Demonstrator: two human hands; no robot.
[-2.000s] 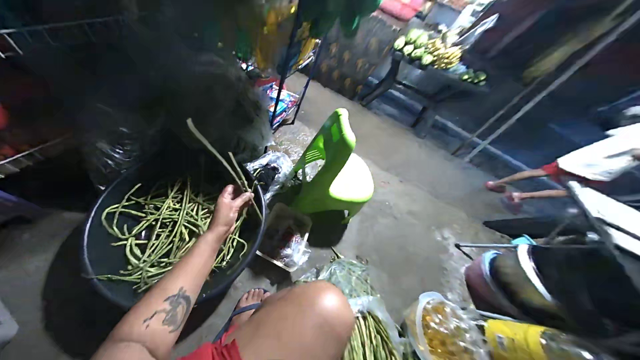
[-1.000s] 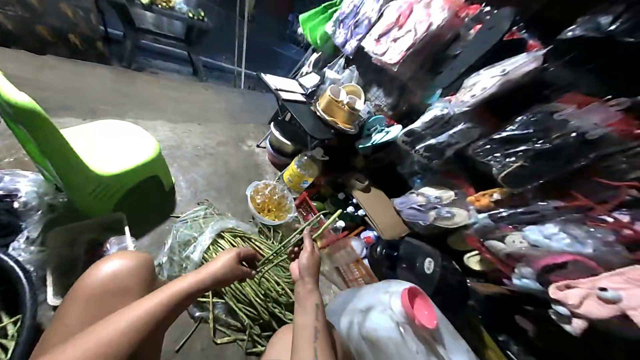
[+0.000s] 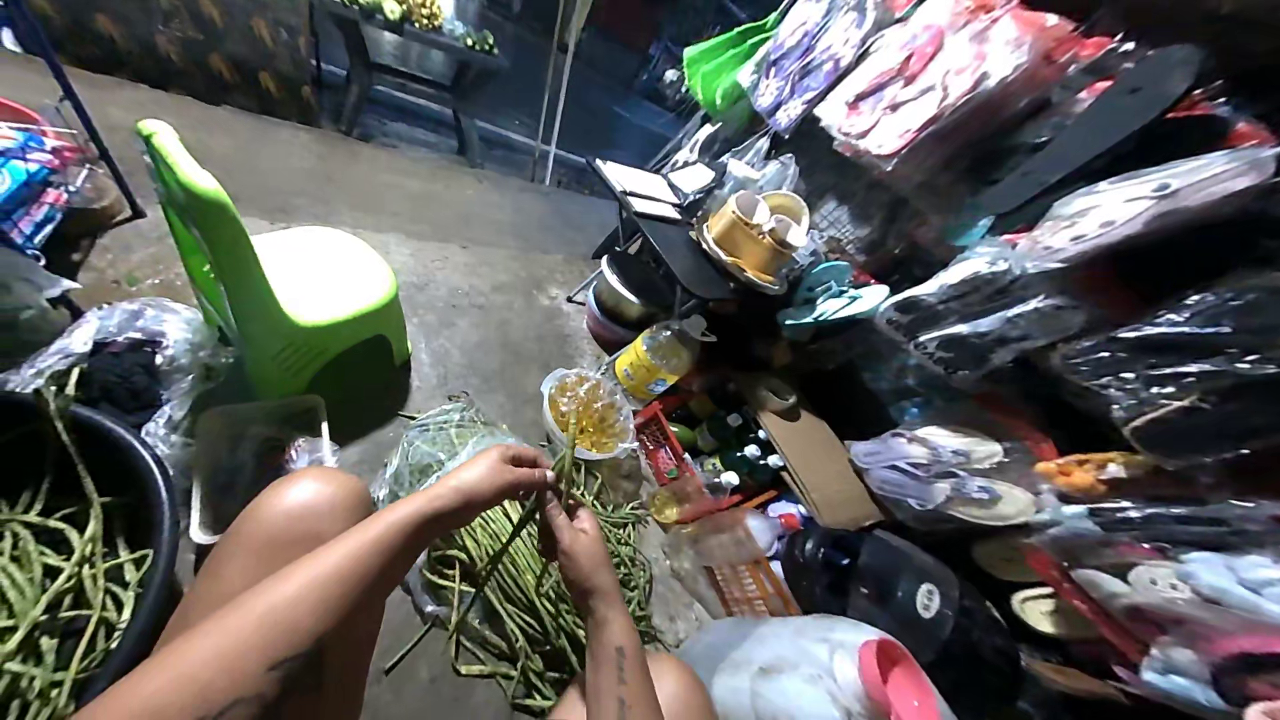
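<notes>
My left hand (image 3: 508,478) and my right hand (image 3: 577,545) are close together, fingers closed on a few long green string beans (image 3: 567,465). Below them is a large pile of string beans (image 3: 520,600), with a clear plastic bag (image 3: 450,440) at its upper left. More beans (image 3: 60,590) lie loosely in a black round tub (image 3: 160,520) at the left edge. A clear plastic tub with yellow contents (image 3: 588,412) stands just beyond my hands. Part of my right palm is hidden.
A green plastic chair (image 3: 330,290) stands ahead to the left, near a translucent container (image 3: 255,450). To the right are a yellow-labelled bottle (image 3: 655,360), a red crate (image 3: 662,445), cardboard (image 3: 815,450) and a white jug with a pink cap (image 3: 800,665). Packaged footwear (image 3: 950,480) fills the right side.
Two seconds ago my left hand held beans over the black tub; now it is beside my right hand over the bean pile. The view has swung right.
</notes>
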